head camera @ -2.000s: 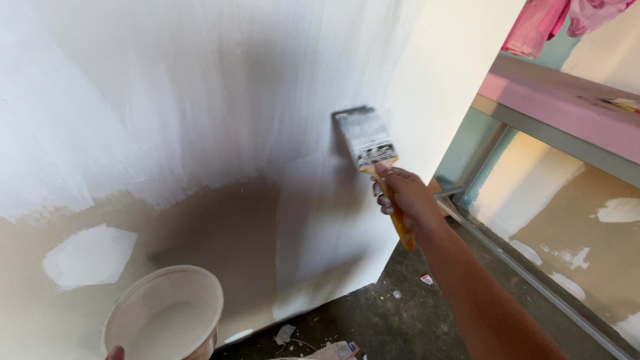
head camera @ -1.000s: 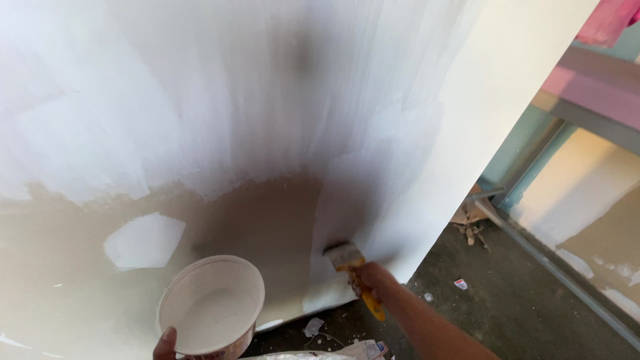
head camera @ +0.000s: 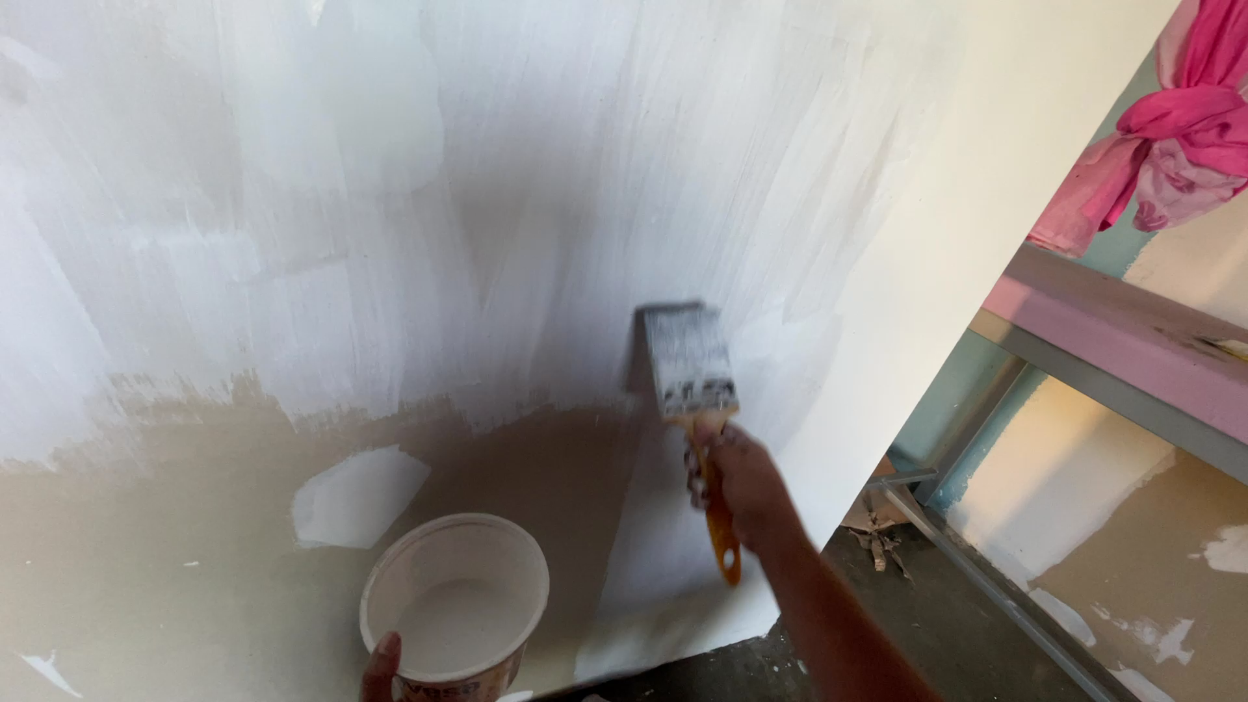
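My right hand [head camera: 746,478] grips the orange handle of a flat paintbrush [head camera: 690,361], whose paint-coated bristles lie against the wall [head camera: 546,244]. White paint streaks cover the wall's upper part, while a brown band with a white patch [head camera: 359,495] shows lower down. At the lower left, my left hand [head camera: 381,671] holds a white plastic tub [head camera: 454,597] by its side, with the thumb at the rim; the other fingers are out of sight. White paint lies inside the tub, which is below and left of the brush.
Right of the wall's edge stands a metal-framed shelf with a pink top [head camera: 1121,331]. Pink cloth [head camera: 1185,136], knotted, hangs above it. A metal rail [head camera: 1004,595] runs low over the dark floor [head camera: 907,624], near torn brown scraps [head camera: 877,546]. Behind is a partly painted wall.
One second ago the brush was low on the wall, near the tub's height; my right hand has since moved it up. Both hands still hold their things.
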